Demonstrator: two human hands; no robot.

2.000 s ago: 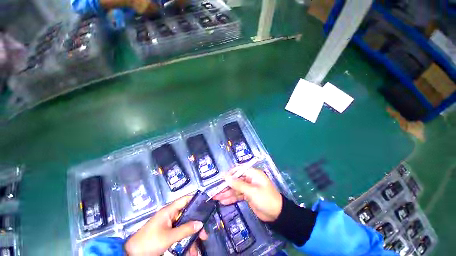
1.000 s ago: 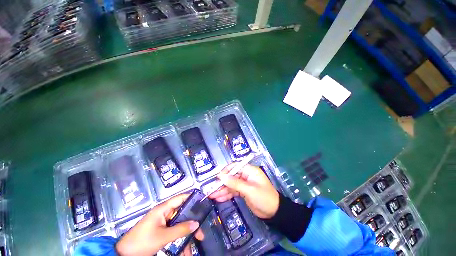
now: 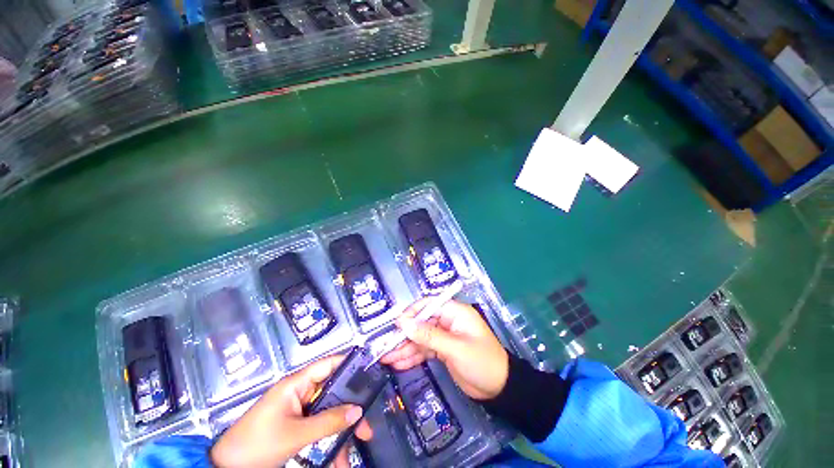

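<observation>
My left hand (image 3: 283, 416) holds a black phone housing (image 3: 352, 386) tilted above the clear blister tray (image 3: 183, 285). My right hand (image 3: 454, 347) holds slim pale tweezers (image 3: 439, 302), with the tip at the upper part of the housing. A small darker square shows on the housing's surface. More black housings (image 3: 297, 297) lie in the tray's pockets, with blue-white electronics at their lower ends. Small black pads (image 3: 573, 308) sit in a group on the green mat to the right of the tray.
Two white sheets (image 3: 550, 170) lie at the foot of a metal post (image 3: 613, 69). Another filled tray (image 3: 700, 366) is at the lower right. Stacked trays (image 3: 320, 50) stand beyond the bench's raised strip. A blue rack (image 3: 722, 119) stands at the upper right. A tray edge shows at far left.
The view has shifted slightly from two seconds ago, and the picture is sharper. Both hands keep nearly the same hold and pose. An arm in blue at the top left is no longer visible.
</observation>
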